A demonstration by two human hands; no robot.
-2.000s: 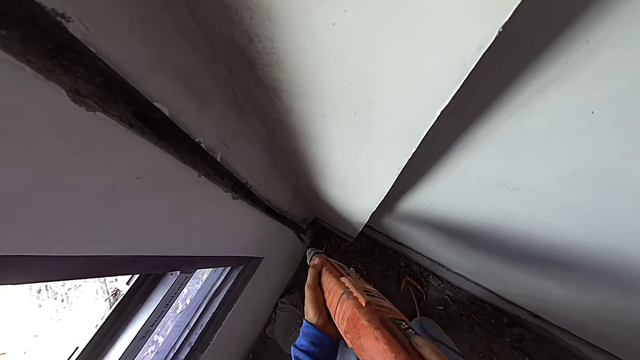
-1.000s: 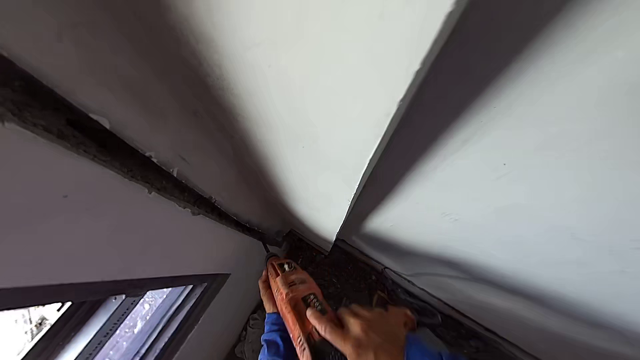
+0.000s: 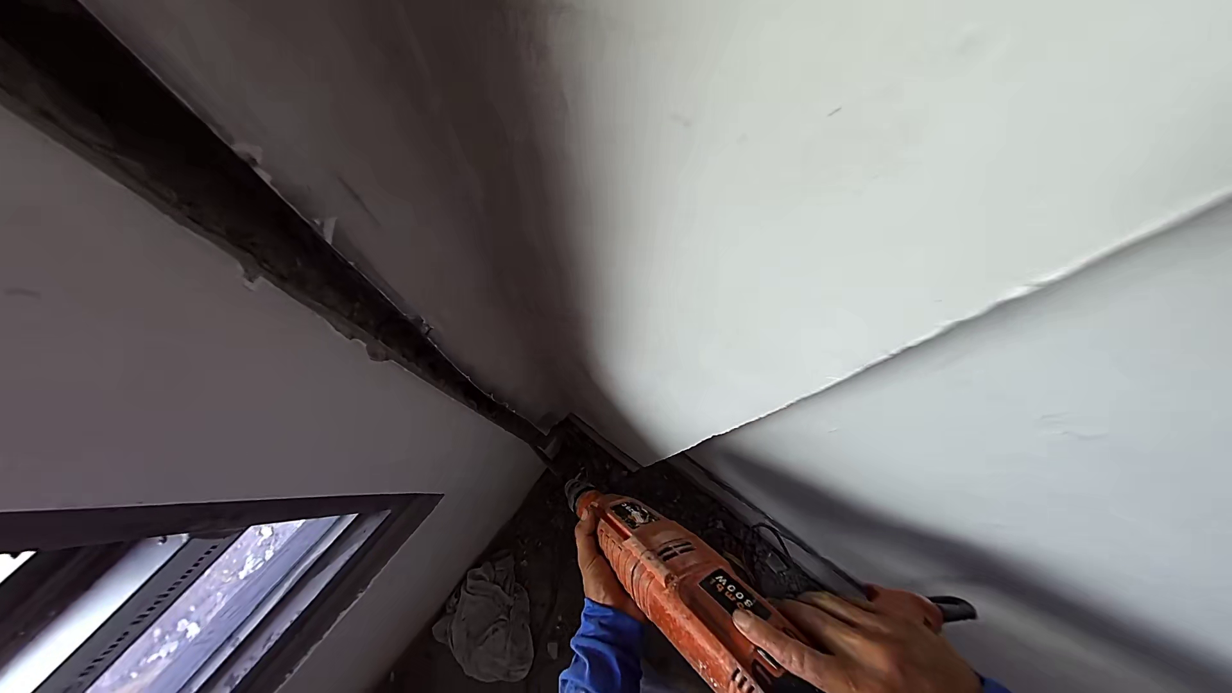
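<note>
An orange corded-style rotary hammer or demolition drill [image 3: 664, 568] points at the foot of a wall corner, its chuck near the lower end of a dark chased groove [image 3: 318, 269]. My left hand [image 3: 602, 568] grips the tool's front from its left side, just behind the chuck. My right hand [image 3: 857, 645] lies over the rear of the body, fingers spread across it; whether it closes round the handle is hidden. A second orange part with a black tip [image 3: 919, 608] shows beyond my right hand. The bit's tip is lost in the dark corner.
White walls [image 3: 818, 192] rise on both sides, with a projecting edge at the right. A dark-framed window [image 3: 366, 558] is at lower left. Dark rubble [image 3: 703, 510] covers the floor at the wall's foot, and a crumpled grey cloth [image 3: 489, 621] lies to the left.
My right hand, not visible two seconds ago, came into view on the tool's rear by one second ago. The view has shifted, and the grey cloth now shows clearly.
</note>
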